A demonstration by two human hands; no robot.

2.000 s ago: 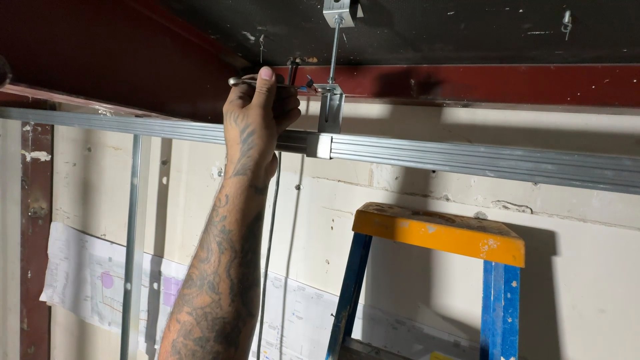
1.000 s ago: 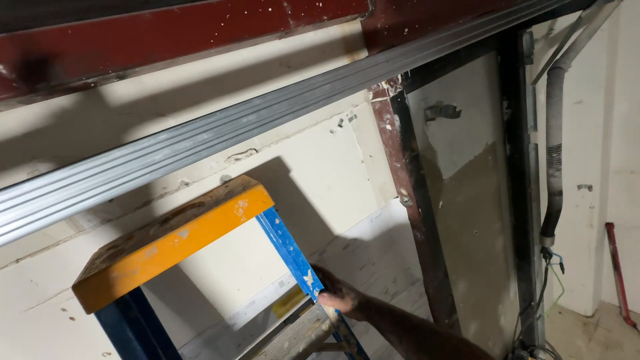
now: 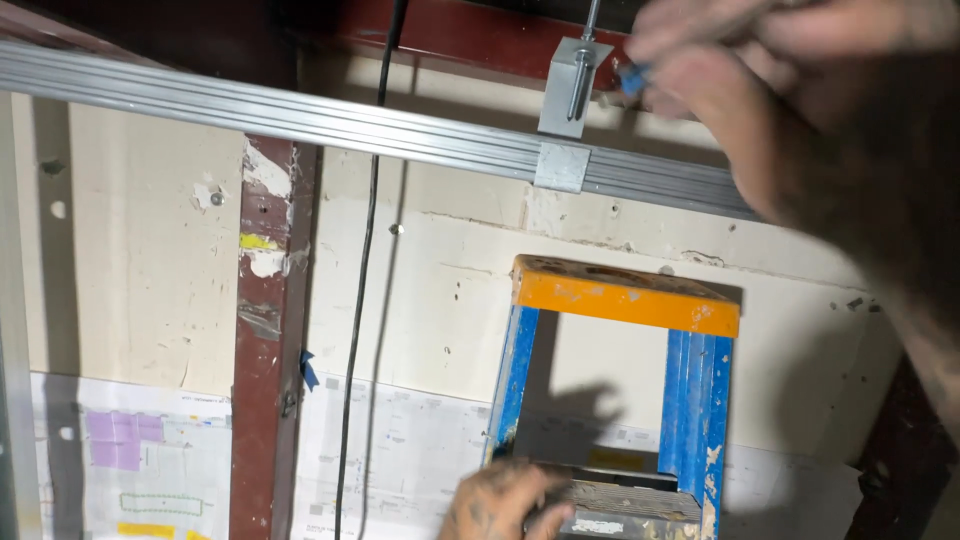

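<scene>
My right hand (image 3: pixel 720 82), blurred, is raised at the upper right with its fingers closed around a thin greyish tool (image 3: pixel 739 22). A small blue item (image 3: pixel 634 79) shows at its fingertips. Just left of it, a metal hanger bracket (image 3: pixel 562 94) hangs on a threaded rod (image 3: pixel 592 19) and clips around a ribbed metal channel (image 3: pixel 450 142). My left hand (image 3: pixel 499 499), tattooed, is low in the view at the left end of the stepladder's step (image 3: pixel 630 501). Its fingers are curled by something dark, and whether they grip the step cannot be told.
The stepladder has an orange top (image 3: pixel 626 296) and blue rails (image 3: pixel 694 397) by a pale wall (image 3: pixel 427 300). A dark red steel post (image 3: pixel 262 360) stands at left. A black cable (image 3: pixel 364 262) hangs behind the channel. Printed plans (image 3: pixel 157 450) cover the lower wall.
The view has swung back from the right to the bracket. A hand was on the ladder's rail a second ago; now one hand is raised beside the bracket and the other is low by the step.
</scene>
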